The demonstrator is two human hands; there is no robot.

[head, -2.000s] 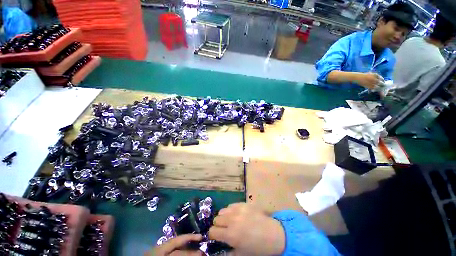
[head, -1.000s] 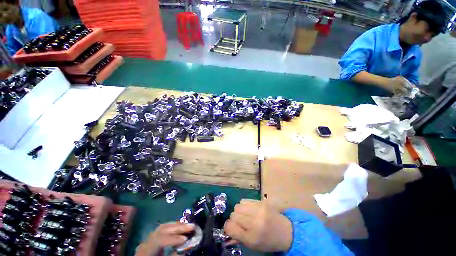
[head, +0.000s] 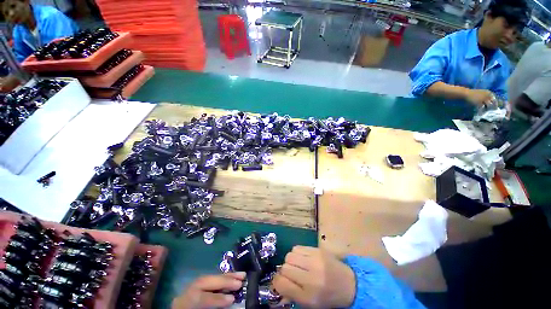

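My left hand [head: 211,292] is at the bottom edge, its fingers on a black-and-chrome piece [head: 252,288]. My right hand [head: 317,276], in a blue sleeve, has its fingertips curled at the right side of the same piece. Fingers and the picture's edge hide part of it. A small group of black pieces with shiny round ends [head: 248,250] lies on the green surface just beyond my hands. A large heap of such black strap parts [head: 163,175] lies on the tan boards ahead and to the left.
A pink-orange foam tray [head: 124,247] filled with black pieces is lower left; more are stacked upper left. A white box [head: 54,124] stands left. At right are a square unit [head: 395,161], white paper [head: 418,234], an open black box [head: 462,192] and white cloths [head: 453,146]. A coworker sits beyond.
The view has turned left, so the bench appears shifted right. A silver-rimmed piece at my left fingers one second ago no longer shows. Both hands stay close together at the bottom.
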